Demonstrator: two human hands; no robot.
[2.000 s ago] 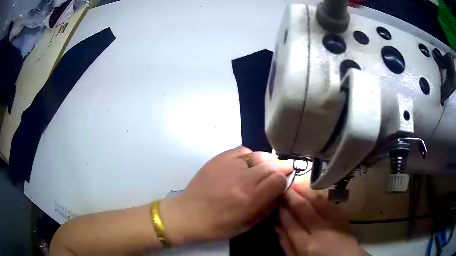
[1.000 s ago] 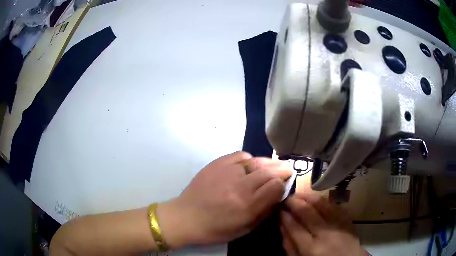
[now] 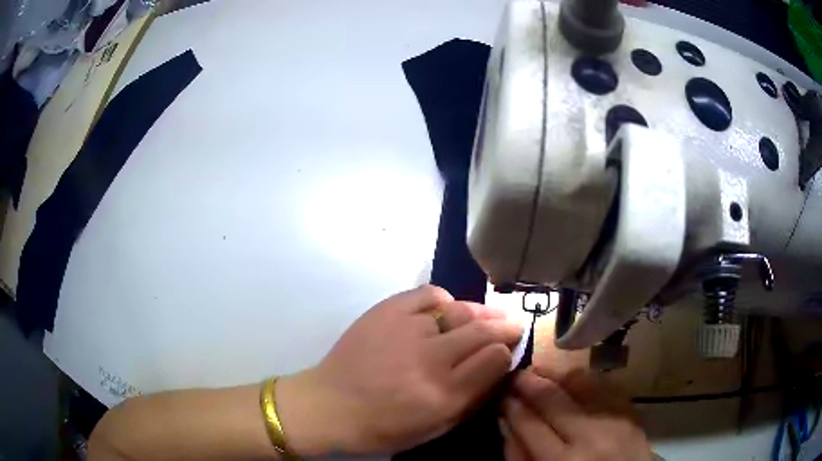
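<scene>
A dark curved collar piece (image 3: 455, 117) runs from behind the sewing machine head (image 3: 577, 180) down under my hands; its lower part shows below them. A narrow pale strip (image 3: 521, 347) shows between my fingers, just in front of the presser foot (image 3: 536, 303). My left hand (image 3: 433, 360), with a ring and gold bracelet, presses and pinches the cloth left of the needle area. My right hand (image 3: 568, 419) pinches the edge of the dark cloth nearer to me. The needle tip cannot be made out.
Another dark curved piece (image 3: 113, 171) lies at the left, partly over a tan board (image 3: 77, 99). Plastic bags and scraps (image 3: 41, 40) are at the top left. Blue handles (image 3: 795, 434) lie at the lower right. Something green (image 3: 805, 36) is at the top right.
The dark piece has moved away from me past the machine head, and its far end has now swung left. Both hands stay near the presser foot, the left slightly lower and further left.
</scene>
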